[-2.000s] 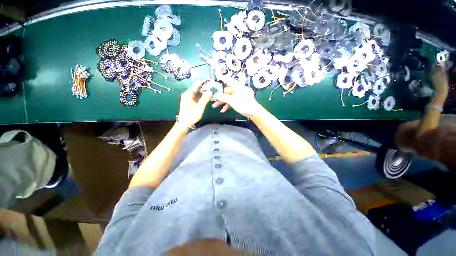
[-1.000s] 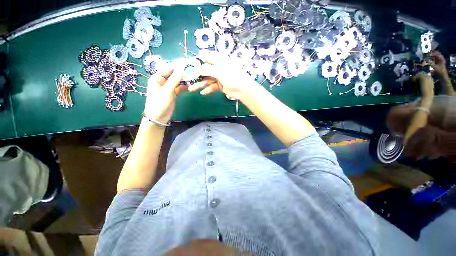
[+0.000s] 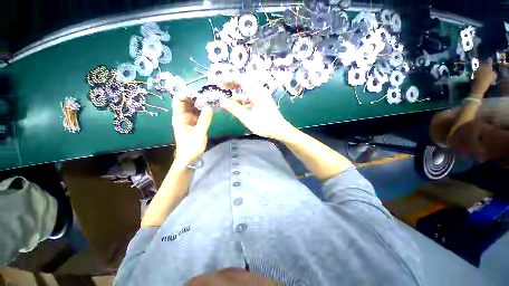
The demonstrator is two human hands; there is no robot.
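A wired ring (image 3: 212, 96), dark with pale dots along its edge, is held between my two hands above the green bench. My left hand (image 3: 191, 125) grips its left side, with the fingers partly washed out by glare. My right hand (image 3: 254, 106) holds its right side. Dark wired rings (image 3: 114, 92) lie in a cluster to the left of my hands. Clear plastic rings (image 3: 148, 56) lie beyond them. Whitish ring assemblies (image 3: 301, 64) with thin leads lie in a big pile to the right.
A loose lead-wire bundle (image 3: 71, 114) lies at the far left of the green bench (image 3: 42, 137). A pale metal rail (image 3: 111, 28) runs along the far edge. Another person's arm (image 3: 471, 106) is at the right. A cardboard box (image 3: 106, 209) stands below the bench.
The held ring has turned from showing its pale, open face to a tilted view of its dark, dotted edge. My left hand has turned more upright. The whole view has shifted slightly.
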